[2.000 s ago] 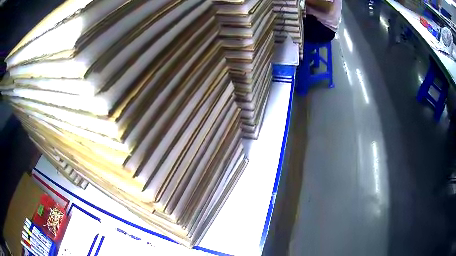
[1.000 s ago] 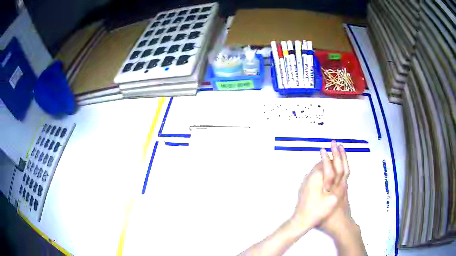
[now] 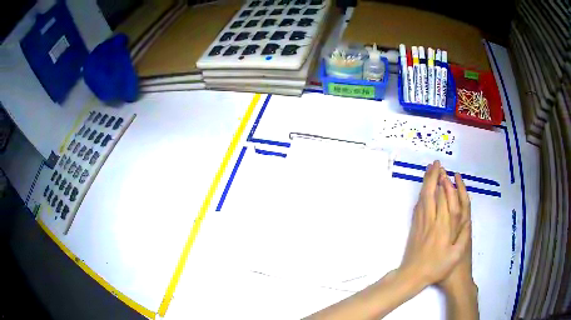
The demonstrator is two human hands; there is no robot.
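Note:
My left hand [image 3: 433, 234] and my right hand [image 3: 464, 240] are pressed palm to palm above the right part of the white benchtop [image 3: 300, 212]. The left hand lies over most of the right one. The fingers are extended and point away from me. No object shows in either hand, but the palms are hidden. A thin silver rod [image 3: 328, 138] lies beyond the hands to the left. A white swatch with coloured dots [image 3: 418, 135] lies just beyond the fingertips.
Stacked trays of black parts [image 3: 257, 47] stand at the back. A parts tray [image 3: 84, 165] lies at left near a blue cloth [image 3: 111, 70]. Blue bins hold bottles [image 3: 354, 87] and markers [image 3: 427, 107]; a red bin [image 3: 493, 103] holds swabs. A tall layered stack [image 3: 551, 187] stands at right.
The view has swung from the tall stack to the bench, then a little further left. Both hands have come into view and stay pressed together, with the fingers now straighter.

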